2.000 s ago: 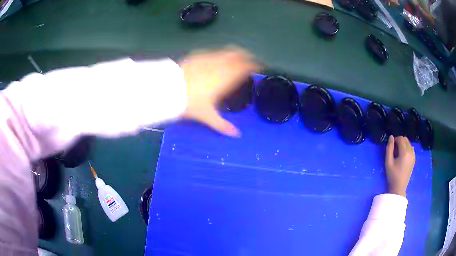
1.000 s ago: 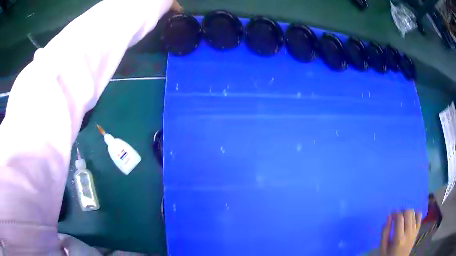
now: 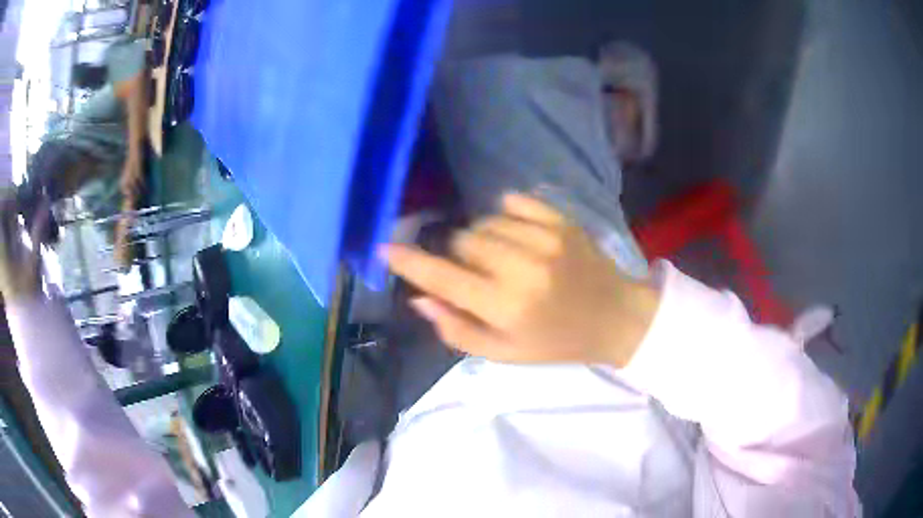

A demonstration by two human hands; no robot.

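Note:
The view is tilted and blurred. The blue board (image 3: 283,132) fills the upper left, its near edge bent or folded in the picture. My right hand (image 3: 531,283) is in the middle, fingers apart, with nothing seen in it. One fingertip is beside the board's lower corner; I cannot tell if it touches. My left hand (image 3: 15,248) is at the far left edge, blurred and partly cut off, its fingers unclear. Two pale bottles, an upper one (image 3: 238,228) and a lower one (image 3: 254,325), lie on the green bench.
Black housings (image 3: 268,425) and black round pieces (image 3: 187,329) lie on the bench's left part. A person in grey (image 3: 536,132) is beyond my right hand. A red object (image 3: 708,238) stands on the floor, with yellow-black tape (image 3: 891,379) at far right.
The view has swung and tilted. The board now shows at upper left. My right hand is off the board's surface, and my left hand is at the far left edge.

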